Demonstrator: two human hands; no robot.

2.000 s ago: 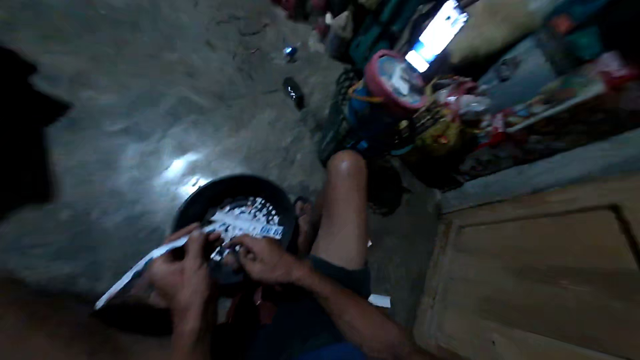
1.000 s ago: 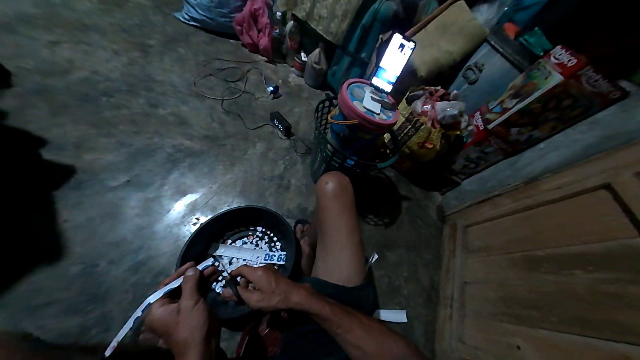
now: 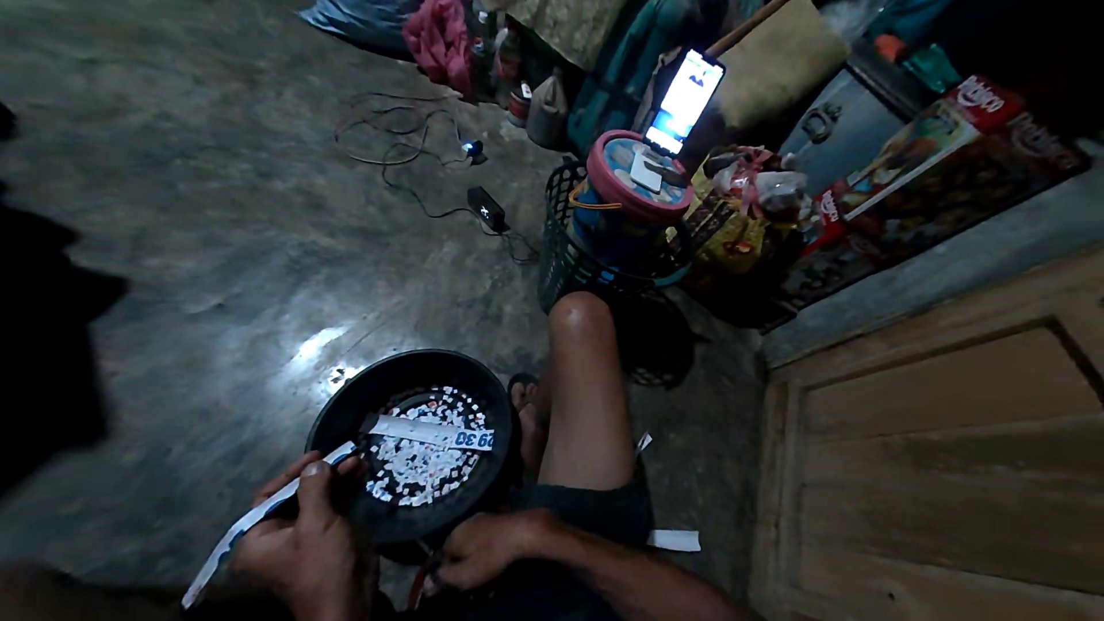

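Observation:
My left hand [image 3: 302, 539] holds a long, narrow white paper strip [image 3: 250, 520] between thumb and fingers at the near left of the basin. A round black basin [image 3: 323, 431] contains many small cut white paper pieces [image 3: 418, 470]. Across these pieces lies a wider paper strip [image 3: 431, 432] with printed numbers. At the basin's near right edge, my right hand [image 3: 487, 548] is closed around what look like scissors [image 3: 420, 582]; only a reddish handle and a short bit of metal show, the rest hidden by the hand and shadow.
My bare knee [image 3: 582, 328] is right of the basin. Beyond it, a lidded bucket [image 3: 604, 194] in a plastic basket [image 3: 556, 267] bears a lit phone [image 3: 686, 102]. Cables [image 3: 401, 159] and a black adapter [image 3: 486, 210] lie on the floor. A wooden panel [image 3: 931, 466] stands right.
My right hand has moved away from the strips over the basin, down towards my lap. My left hand still holds its narrow strip. The view has shifted.

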